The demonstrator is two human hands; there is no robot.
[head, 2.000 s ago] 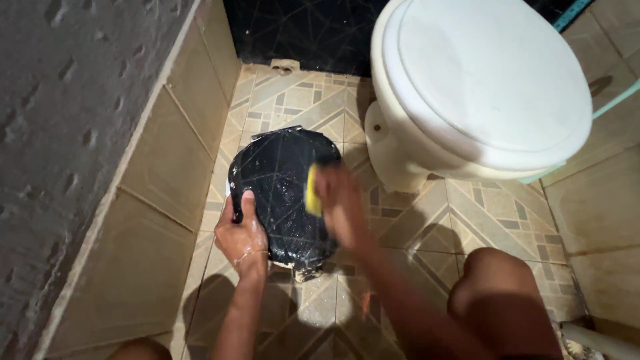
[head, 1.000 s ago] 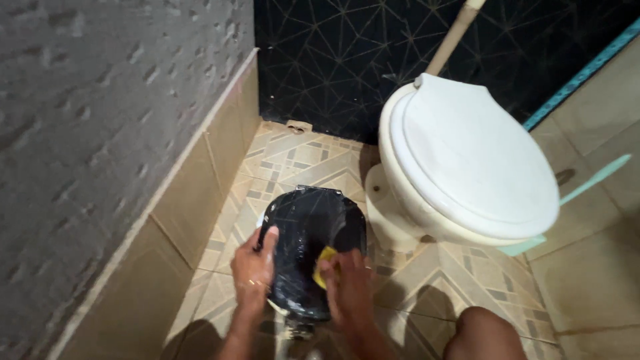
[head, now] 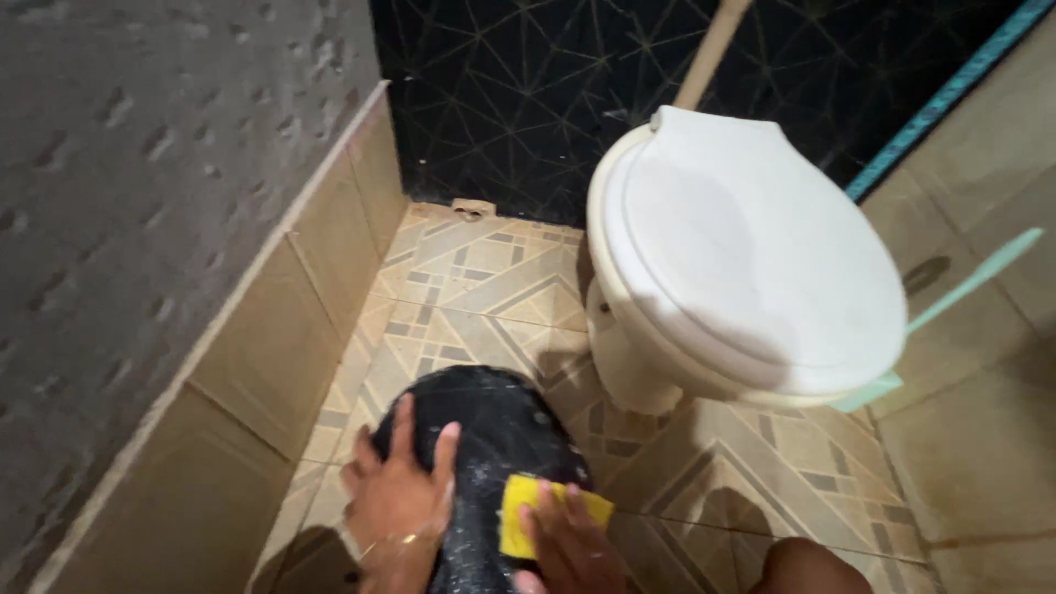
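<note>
A wet black oval lid-like object [head: 487, 429] with soapy streaks lies low in the view on the patterned floor, its near end cut off by the frame. My left hand [head: 400, 495] rests on its left side, fingers spread, a thin bracelet at the wrist. On the lower right part, my right hand [head: 569, 536] presses a yellow sponge or cloth [head: 518, 511] flat against the black surface, fingers over it.
A white toilet [head: 742, 247] with its lid down stands at the right. Behind it a wooden stick [head: 714, 49] leans by the black tiled wall [head: 495, 99]. A rough grey wall [head: 165, 165] borders the left. A pale green handle [head: 978, 276] slants beside the toilet.
The yellow sponge or cloth now lies flatter under my right hand, at the right edge of the black object. My left hand still touches its left side. The view has shifted.
</note>
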